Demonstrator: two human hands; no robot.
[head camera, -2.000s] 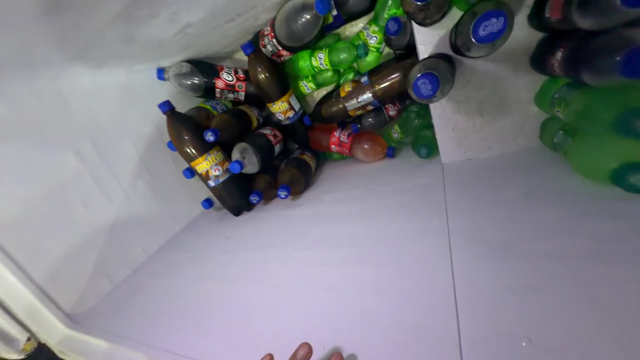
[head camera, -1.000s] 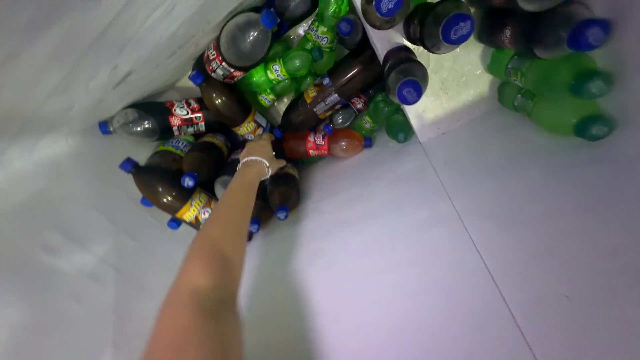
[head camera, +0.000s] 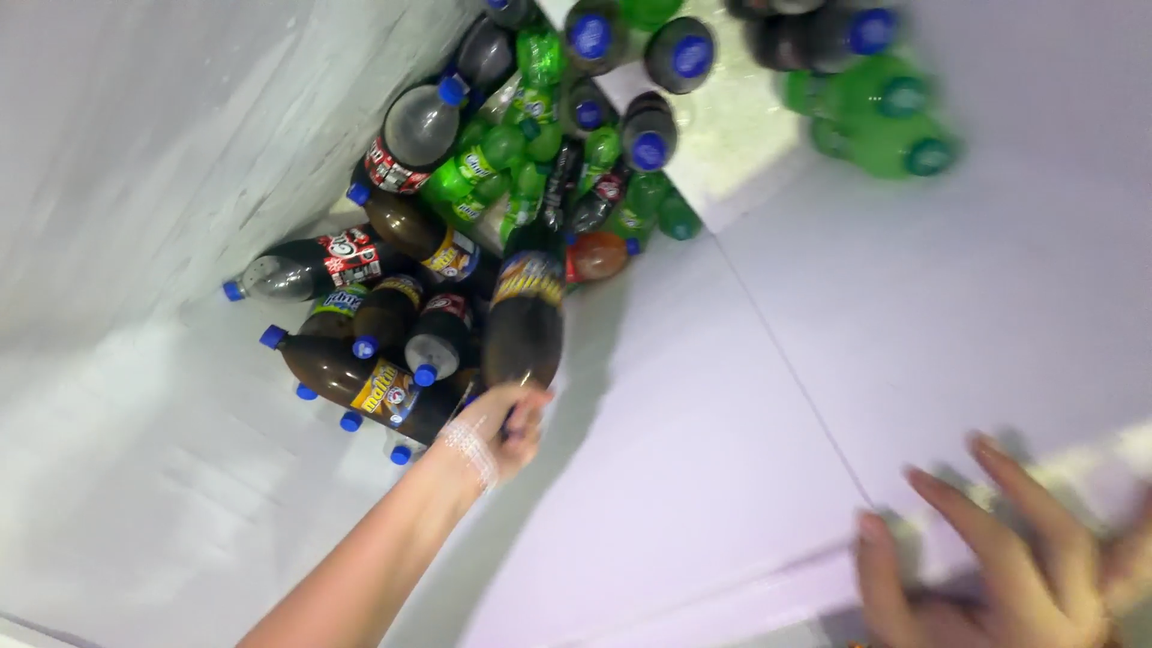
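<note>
My left hand (head camera: 506, 427), with a pale beaded bracelet at the wrist, grips the neck end of a large dark malt drink bottle (head camera: 526, 315) with a yellow and blue label. The bottle's base points away from me, over the pile. My right hand (head camera: 999, 549), blurred, is at the lower right with fingers spread and nothing in it. Another malt bottle (head camera: 351, 378) lies left of the held one, beside a small cola bottle (head camera: 438, 337). A small bottle of orange-red drink (head camera: 597, 256) lies just right of the held bottle.
White walls (head camera: 135, 135) enclose the pile. Small green soda bottles (head camera: 477, 171) lie farther back. Dark bottles with blue caps (head camera: 691, 56) stand on a raised white ledge (head camera: 720, 153). Large green bottles (head camera: 882, 117) are at the upper right. A pale floor panel (head camera: 702, 405) has a seam.
My left hand has drawn back from the pile with a large malt bottle in its grip. My right hand has come into view at the lower right.
</note>
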